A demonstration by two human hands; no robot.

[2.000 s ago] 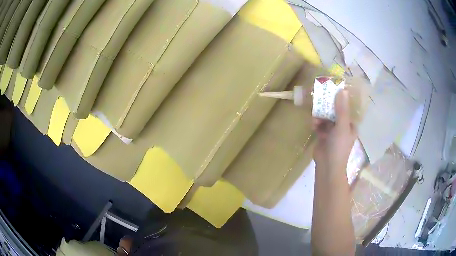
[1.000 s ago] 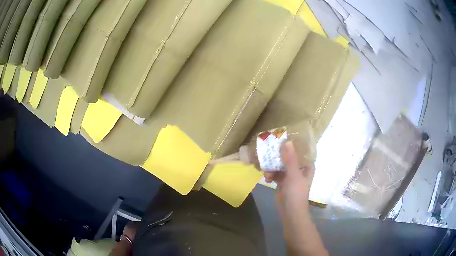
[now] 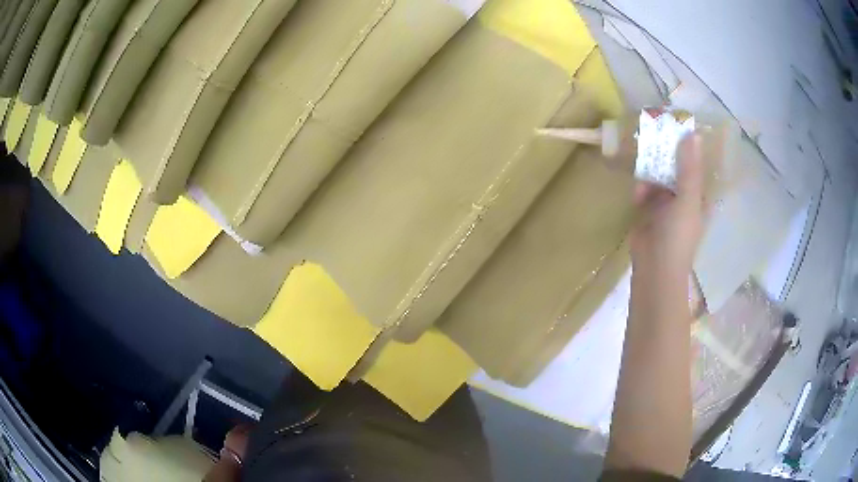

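Note:
My right hand (image 3: 670,212) holds a clear glue bottle (image 3: 664,149) with a white printed label, blurred, at the right. Its pale nozzle (image 3: 569,136) points left, its tip at the seam of a khaki panel (image 3: 423,179), near the panel's upper end. A thin pale line runs down that seam. Yellow pieces (image 3: 318,325) show past the panels' lower ends. My left hand (image 3: 235,441) is small and partly cut off low at the left, beside a pale olive stack (image 3: 155,461); its fingers are not clear.
More overlapping khaki panels (image 3: 113,85) curl at the left. A white sheet (image 3: 564,377) lies under the right panels. A crinkled clear plastic sheet (image 3: 738,348) is at the right table edge. A metal-legged frame (image 3: 193,400) stands on the dark floor. Scraps lie at upper right.
My right hand and the bottle have moved from the panel's lower end up and right to near its upper end. The view has shifted slightly. My left hand stays low at the left.

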